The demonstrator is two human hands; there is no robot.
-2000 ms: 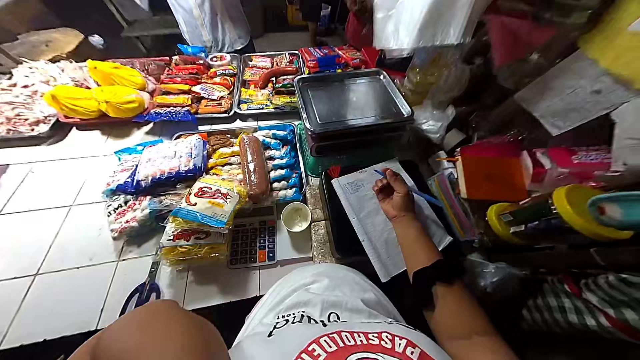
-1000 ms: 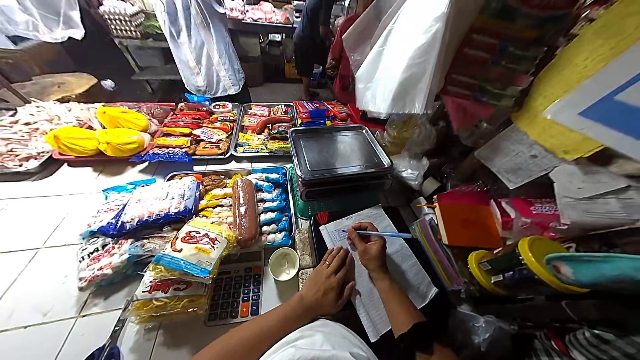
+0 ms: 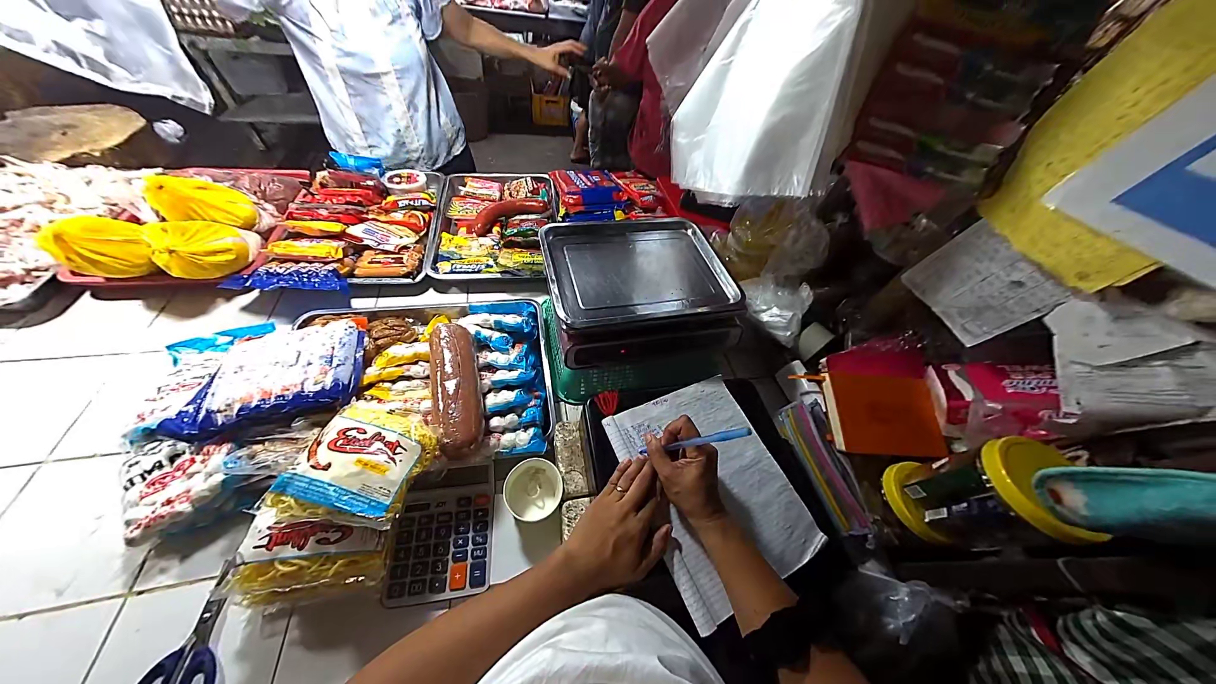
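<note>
A light blue pen [image 3: 708, 439] is in my right hand [image 3: 688, 475], its tip at the handwriting near the top of a lined paper sheet [image 3: 750, 484]. My left hand [image 3: 619, 524] rests on the sheet's left edge, touching my right hand, a ring on one finger and nothing seen in its grip. Beneath the paper lies a dark surface [image 3: 600, 446]. Left of my left hand are a small round white cup [image 3: 533, 490] and a desk calculator [image 3: 440, 541], partly covered by packs of noodles [image 3: 313, 560].
Behind the paper stands a scale with a metal tray [image 3: 641, 273]. Trays of packaged sausages [image 3: 548, 380] and meats are to the left and behind. Scissors [image 3: 195, 646] lie at the lower left. Yellow-lidded jars [image 3: 1012, 489] stand right. A person [image 3: 380, 85] stands across the counter.
My left hand, out of view two seconds ago, has come onto the paper beside my right hand. The person across the counter now has an arm stretched to the right. The view has shifted.
</note>
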